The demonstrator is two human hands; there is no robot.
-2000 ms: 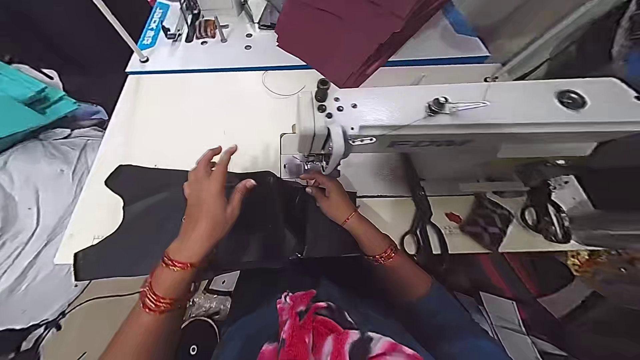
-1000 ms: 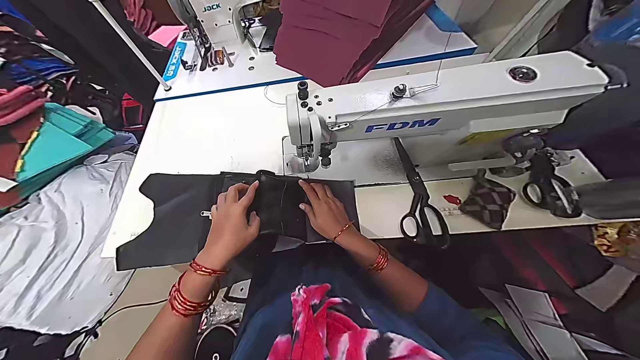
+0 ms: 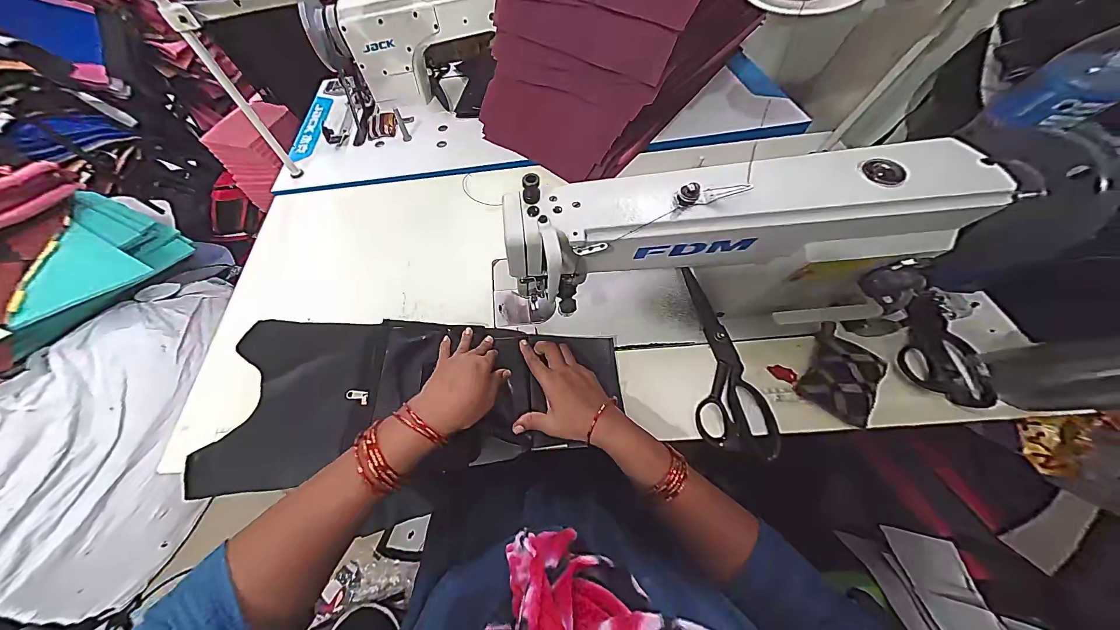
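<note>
A black fabric piece (image 3: 302,402) with a silver zipper pull (image 3: 357,396) lies flat across the front of the white sewing table (image 3: 350,254). My left hand (image 3: 462,385) rests on its folded layers, fingers spread, pointing toward the machine. Beside it, my right hand (image 3: 564,394) presses the same fabric with its thumb and fingers apart. Just beyond my fingertips stands the needle and presser-foot area (image 3: 535,302) of a white FDM sewing machine (image 3: 787,210); the fabric's far edge lies near its needle plate. Whether any fabric is under the foot cannot be told.
Black-handled scissors (image 3: 726,367) lie right of the fabric, near a checked cloth pouch (image 3: 840,376) and smaller scissors (image 3: 945,359). Maroon fabric panels (image 3: 577,79) are stacked behind the machine, beside a second Jack machine (image 3: 394,52). Teal pieces (image 3: 87,254) and white cloth (image 3: 114,376) lie left.
Two seconds ago my left hand was raised over the fabric and my right was at the presser foot. Both now lie on the fabric, nearer each other than one second ago.
</note>
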